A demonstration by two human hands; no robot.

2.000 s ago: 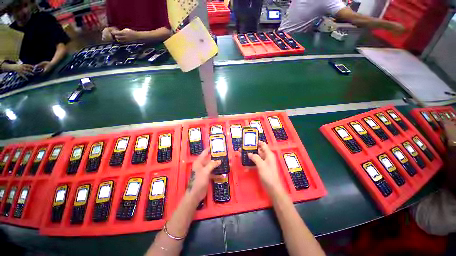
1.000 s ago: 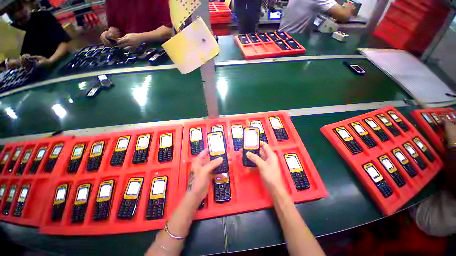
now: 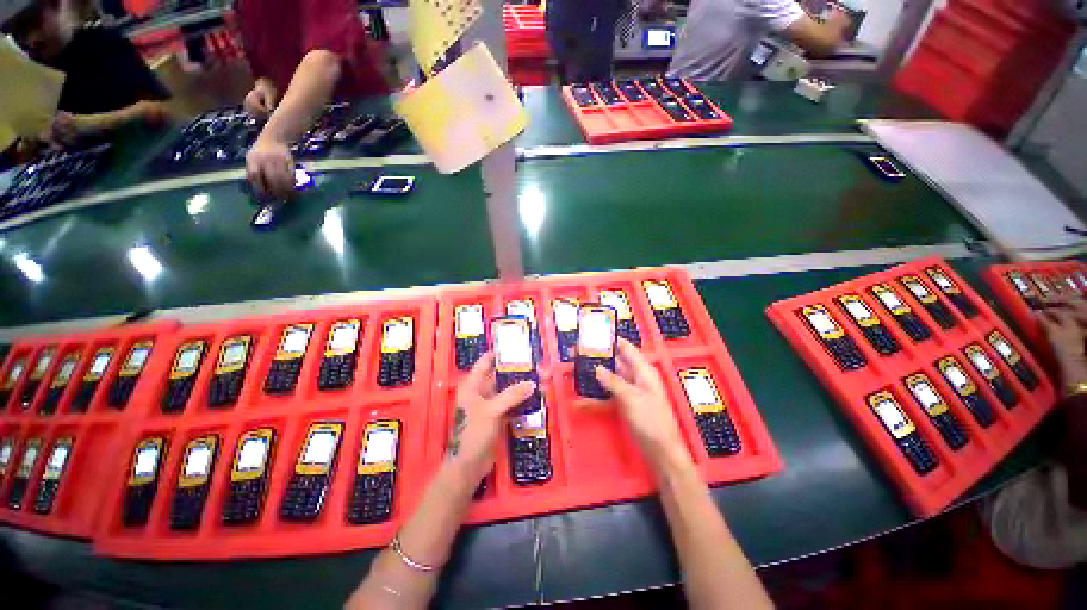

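Observation:
My left hand (image 3: pixel 483 411) holds a black keypad phone (image 3: pixel 514 348) upright above the centre red tray (image 3: pixel 584 459), thumb on its lower keys. My right hand (image 3: pixel 632 387) holds a second keypad phone (image 3: pixel 596 340) beside it, thumb low on its right side. Both phones show pale lit screens with yellow trim and do not touch each other. More phones lie in the tray's back row, one phone (image 3: pixel 530 447) lies just below my left hand's phone, and another phone (image 3: pixel 708 411) lies at the front right. My left forearm partly hides a phone in the front row.
Filled red trays lie left (image 3: pixel 268 411) and right (image 3: pixel 918 369). A grey post (image 3: pixel 501 221) with hanging cards (image 3: pixel 463 110) rises behind the centre tray. Loose phones (image 3: pixel 392 185) lie on the green belt (image 3: pixel 668 209). Workers are opposite; another person's hand (image 3: pixel 1064 340) is at the far right.
My hands and both phones have barely moved. The loose phones on the belt have shifted right. The worker in red opposite now reaches down to a phone on the belt.

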